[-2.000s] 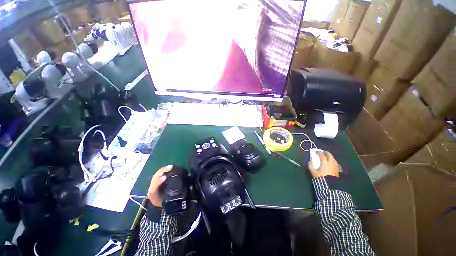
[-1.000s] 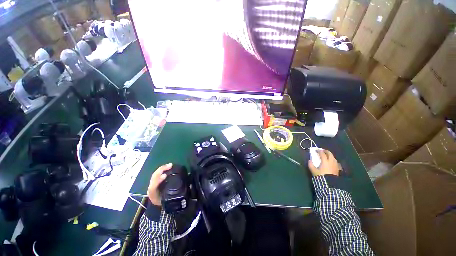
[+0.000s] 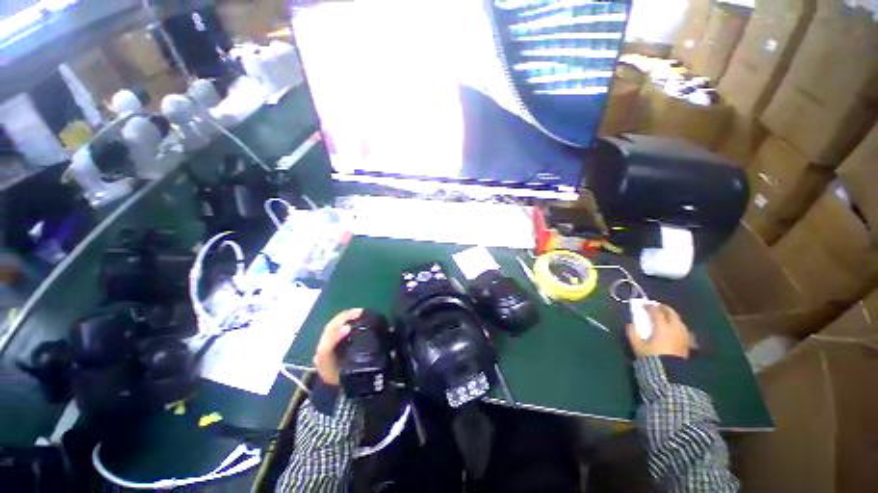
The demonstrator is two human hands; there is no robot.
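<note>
A black multi-lens security camera (image 3: 445, 337) lies on the near edge of the green bench, its LED block facing me. My left hand (image 3: 339, 345) holds its left side camera head (image 3: 363, 356), fingers around the outer side. The other side head (image 3: 503, 300) rests on the bench to the right of the central head, with nothing holding it. My right hand (image 3: 662, 332) rests on the white computer mouse (image 3: 641, 318) at the right of the bench. The monitor (image 3: 452, 96) shows a glaring white area and a dark blue area with light stripes.
A yellow tape roll (image 3: 565, 275) and a thin tool lie left of the mouse. A keyboard (image 3: 443, 222) and red box (image 3: 544, 231) lie below the monitor. A black label printer (image 3: 669, 193) stands right. Black cameras (image 3: 116, 356), cables and paper (image 3: 252, 337) lie left; cartons (image 3: 818, 87) stand right.
The whole view has shifted, so the bench sits further right and slightly lower. The monitor's picture has turned from pink to dark blue with light stripes. Both hands keep their holds.
</note>
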